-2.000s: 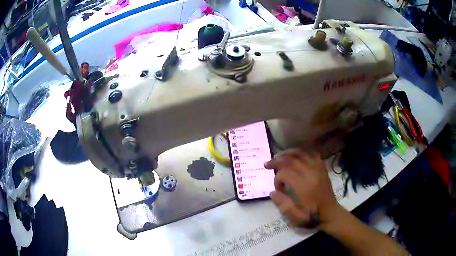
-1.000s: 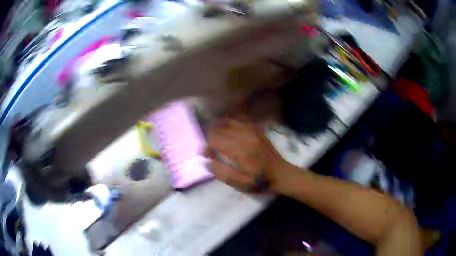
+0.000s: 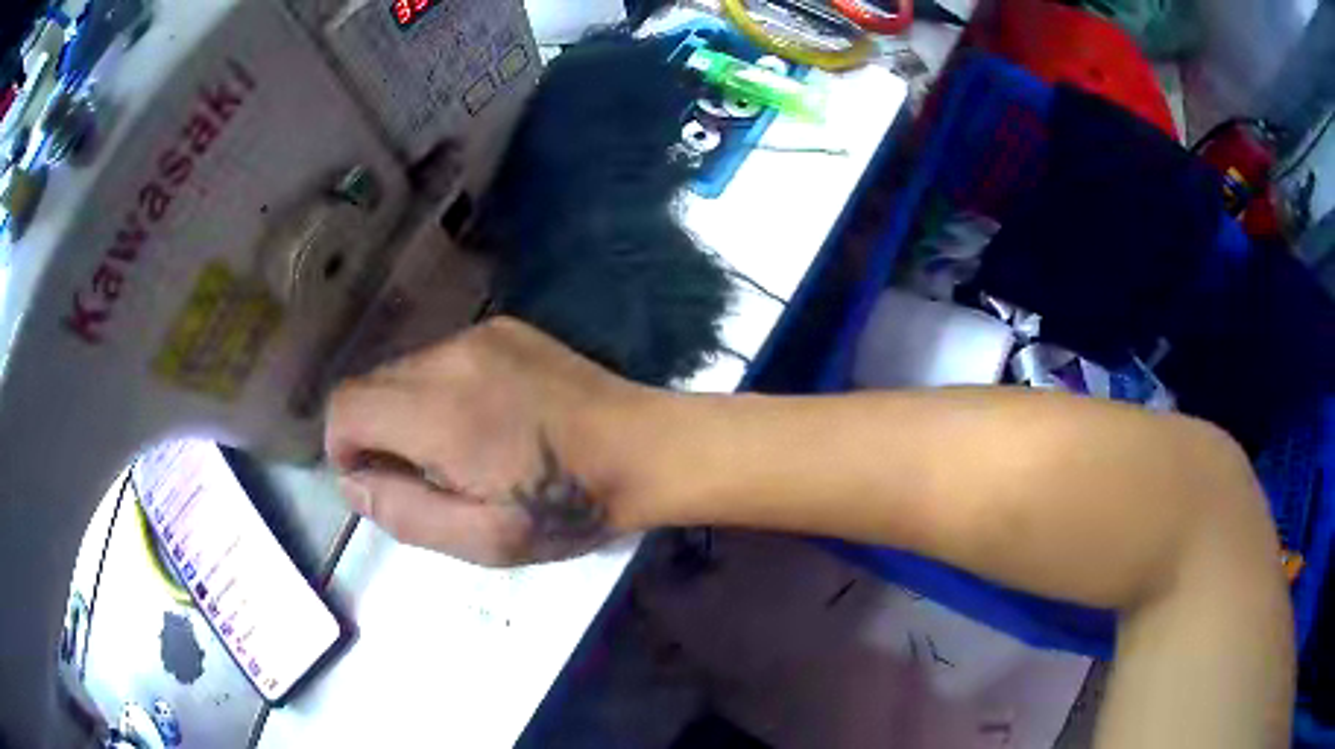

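Observation:
My right hand (image 3: 469, 446) is at the base of the cream Kawasaki machine (image 3: 132, 278), right of the smartphone (image 3: 249, 585). Its fingers are curled, with the fingertips partly hidden, so I cannot tell whether they hold anything. The phone lies tilted under the machine arm with its screen lit, showing a list, and the hand is apart from it. My left hand is out of the picture.
A shaggy dark bundle (image 3: 600, 220) lies beyond my hand at the machine's end. Green-handled snips (image 3: 754, 85) and yellow and red loop handles lie farther back. Right of the table edge are a blue-edged container (image 3: 966, 585), dark cloth (image 3: 1091, 220) and red cloth (image 3: 1076, 51).
The view has swung right and closer to the machine's right end. My right hand has moved off the phone to the machine's base. The phone now shows at lower left.

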